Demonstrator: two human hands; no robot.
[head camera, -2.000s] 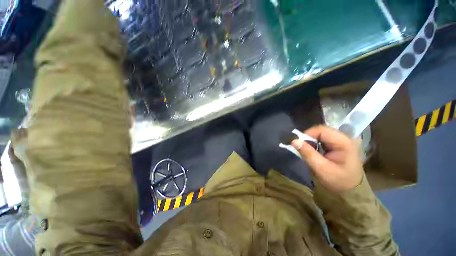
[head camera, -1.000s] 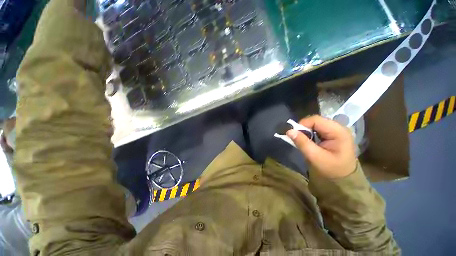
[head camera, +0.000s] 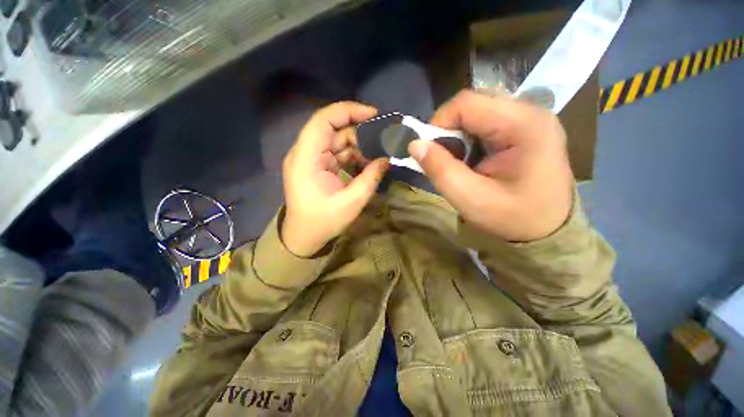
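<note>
My left hand (head camera: 325, 177) holds a dark module (head camera: 372, 137) by its edges between thumb and fingers, over my lap. My right hand (head camera: 510, 159) pinches the end of the white liner strip (head camera: 416, 129) against the module. A round grey adhesive pad (head camera: 397, 140) shows on the module's face at the strip's end. My right fingers cover part of the strip. The strip also shows behind my right hand (head camera: 576, 50) and runs up out of the picture.
A clear blister tray (head camera: 155, 61) lies on the white bench at upper left, with dark modules (head camera: 10, 114) beside it. An open cardboard box (head camera: 585, 138) stands behind my right hand. A spoked wheel (head camera: 194, 224) is below the bench. Another person's grey striped sleeve (head camera: 77, 334) is at lower left.
My left arm has come back from over the bench, and my left hand now holds a module at the strip's end. The view has shifted, with less of the tray and no green mat showing.
</note>
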